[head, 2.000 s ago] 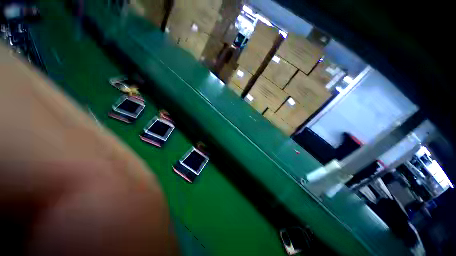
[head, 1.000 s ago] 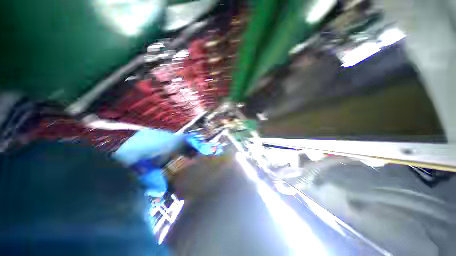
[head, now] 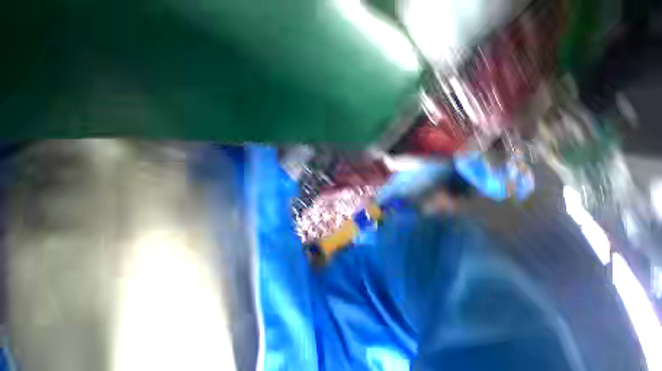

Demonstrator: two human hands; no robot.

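Observation:
The view is strongly blurred and tilted. Neither of my hands can be made out. Nearest in front is a glossy green worktop (head: 239, 72) across the top left, with bright glare near its right end. Red pieces (head: 439, 138) show as a smeared patch beyond the worktop's end; whether they lie in a tray cannot be told. No handheld unit can be made out.
Blue clothing (head: 363, 311) fills the lower middle; whose it is cannot be told. A pale, blurred floor-like area (head: 80, 253) is at the lower left. Another person's light-blue sleeve (head: 483, 177) shows right of centre. Bright white streaks (head: 631, 297) run down the right.
The view has swung from the green belt with units and cartons to the worktop's end and blue clothing. The large blurred skin-coloured shape at the left two seconds ago is gone.

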